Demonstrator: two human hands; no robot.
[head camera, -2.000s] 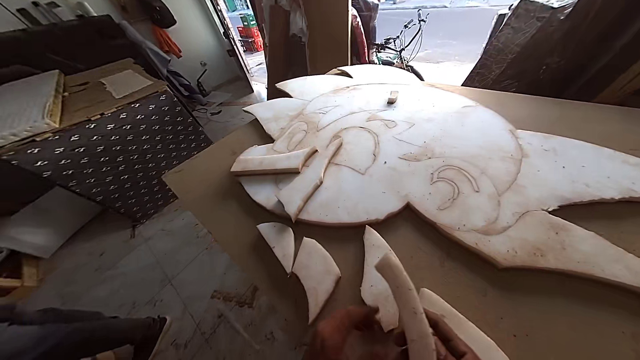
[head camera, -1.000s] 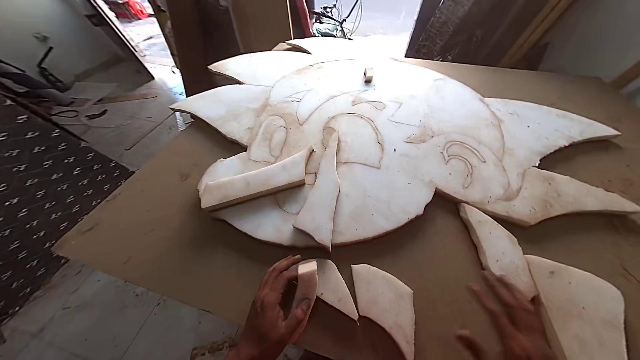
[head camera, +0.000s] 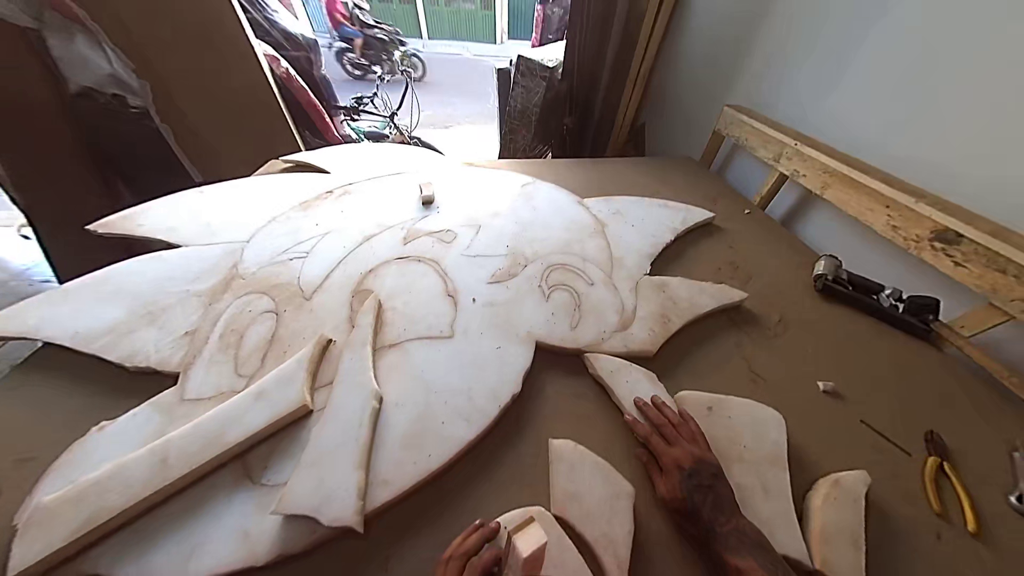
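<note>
A large white foam cutout of a cartoon head (head camera: 448, 368) with drawn or cut lines lies flat on the brown board tabletop. Two loose foam strips rest on it: a long bar (head camera: 184, 440) and a tapering piece (head camera: 340, 448). My left hand (head camera: 472, 550) is at the bottom edge, its fingers at a foam piece (head camera: 560, 552) and a small block (head camera: 526, 547); its grip is partly cut off by the frame. My right hand (head camera: 668, 444) lies with spread fingertips on a pointed foam piece (head camera: 620, 380), beside a larger foam piece (head camera: 744, 440). A curved foam piece (head camera: 592, 496) lies between my hands.
At the right lie yellow-handled pliers (head camera: 948, 480), a thin rod (head camera: 886, 438), a foam piece (head camera: 836, 520) and a black pneumatic tool (head camera: 876, 296). A wooden frame (head camera: 880, 184) leans along the wall. Beyond the table stand a bicycle (head camera: 384, 112) and, outside, a person on a motorcycle (head camera: 376, 52).
The view has swung to the right. My left hand has moved from the curved strip it held two seconds ago to the small block and piece. My right hand now touches the pointed foam piece.
</note>
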